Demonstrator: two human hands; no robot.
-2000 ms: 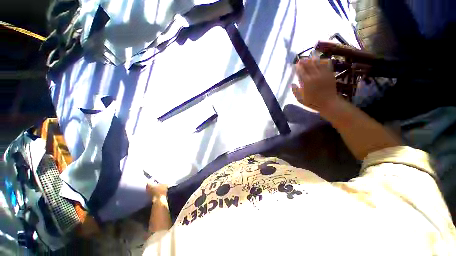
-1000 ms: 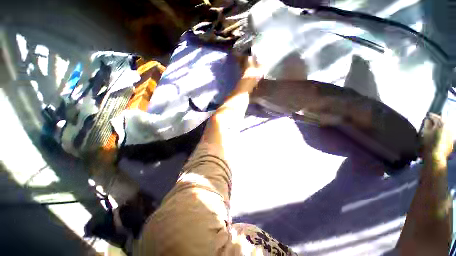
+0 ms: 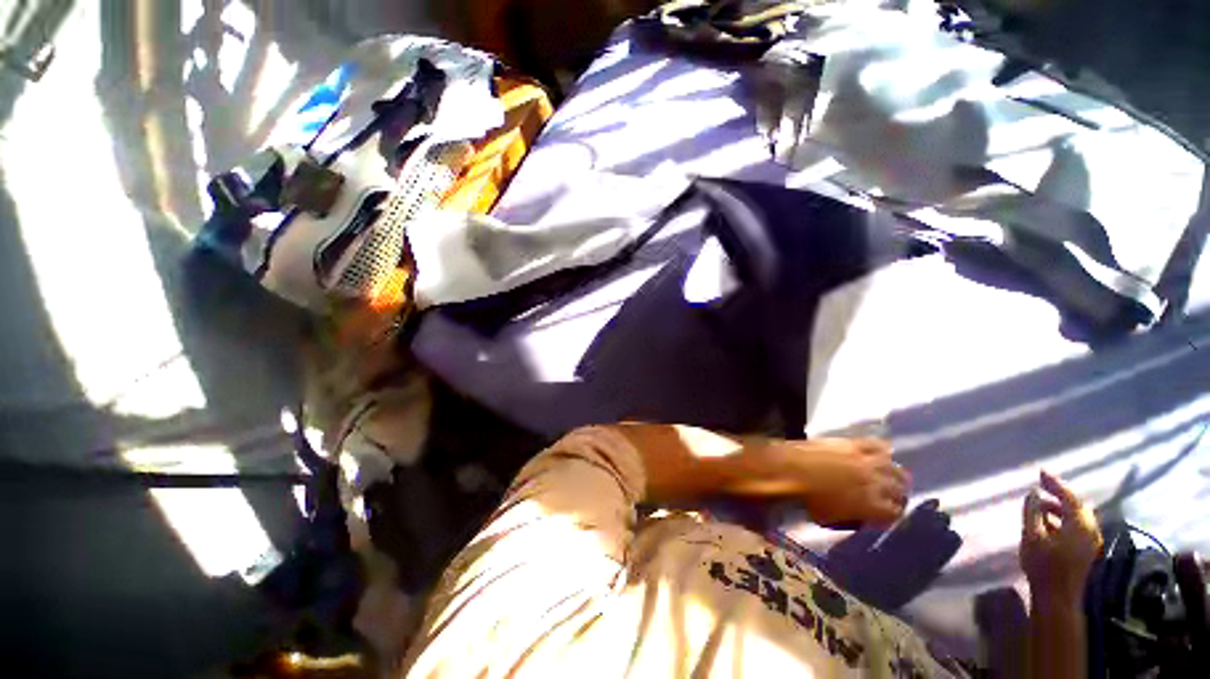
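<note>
My left hand point(image 3: 856, 480) is over the near part of the pressing table, its fingers bent; whether it holds anything is unclear. My right hand point(image 3: 1059, 533) is to its right, fingers raised and apart, with nothing visible in it. A dark object, probably the iron point(image 3: 1152, 590), is just right of my right hand, cut by the frame edge. A pale garment panel point(image 3: 929, 338) lies beyond my hands, its far side against a pile of pale panels with dark ragged edges point(image 3: 916, 113).
Loose white and dark panels point(image 3: 511, 252) lie over the table's left corner. Beyond them is a perforated basket point(image 3: 385, 239) with orange patterned cloth point(image 3: 504, 153) and mixed cloth. Striped sunlight crosses the pale table cover point(image 3: 664, 100) and the floor at left.
The view has turned. A second ago both hands were at the panels' dark edge; now both are back near my body. The welted panel seen earlier is no longer laid out in view.
</note>
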